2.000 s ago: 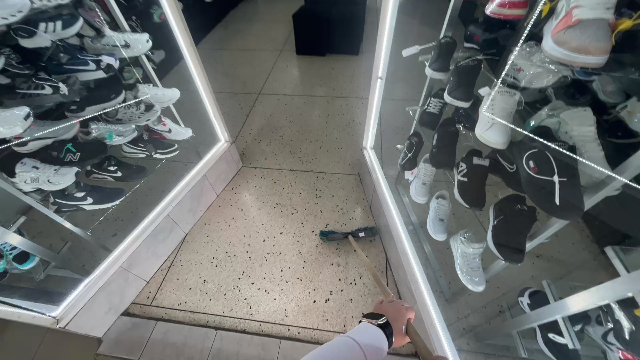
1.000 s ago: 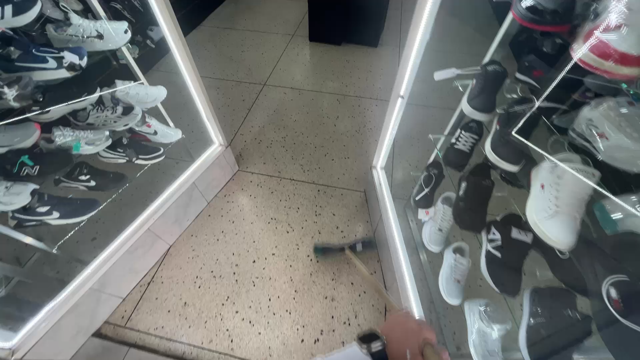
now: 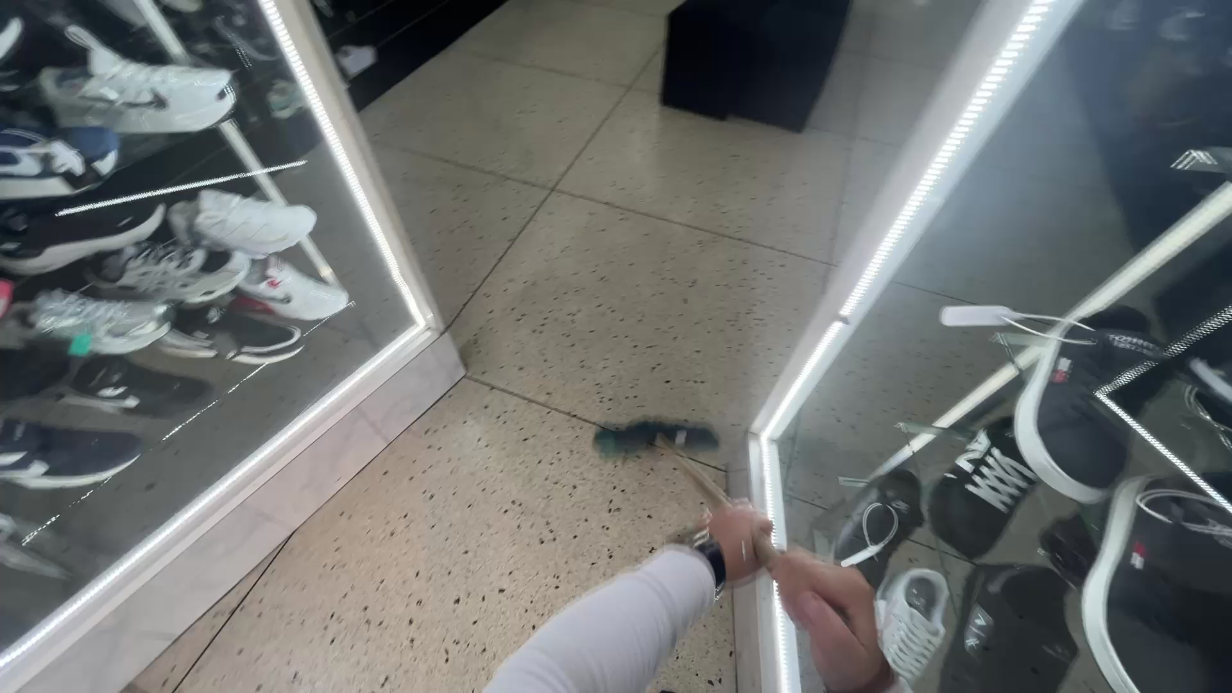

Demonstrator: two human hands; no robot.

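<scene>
A broom with a dark, blurred head [image 3: 656,438] lies against the speckled floor beside the foot of the right glass case. Its wooden handle runs from the head down to the right into both of my hands. My left hand [image 3: 739,541], at the end of a pale sleeve with a dark watch on the wrist, is closed around the handle on the side nearer the head. Just behind it, close to the lit frame, my right hand [image 3: 830,608] grips the handle higher up.
Glass display cases with lit white frames [image 3: 342,154] [image 3: 924,192] flank the passage, holding many shoes, such as a white sneaker [image 3: 144,91] and a black sneaker [image 3: 1088,404]. A dark block [image 3: 751,58] stands on the floor beyond.
The view has moved forward and the dark block appears nearer. The broom head is now farther along the floor, by a tile joint. A second hand now shows on the handle.
</scene>
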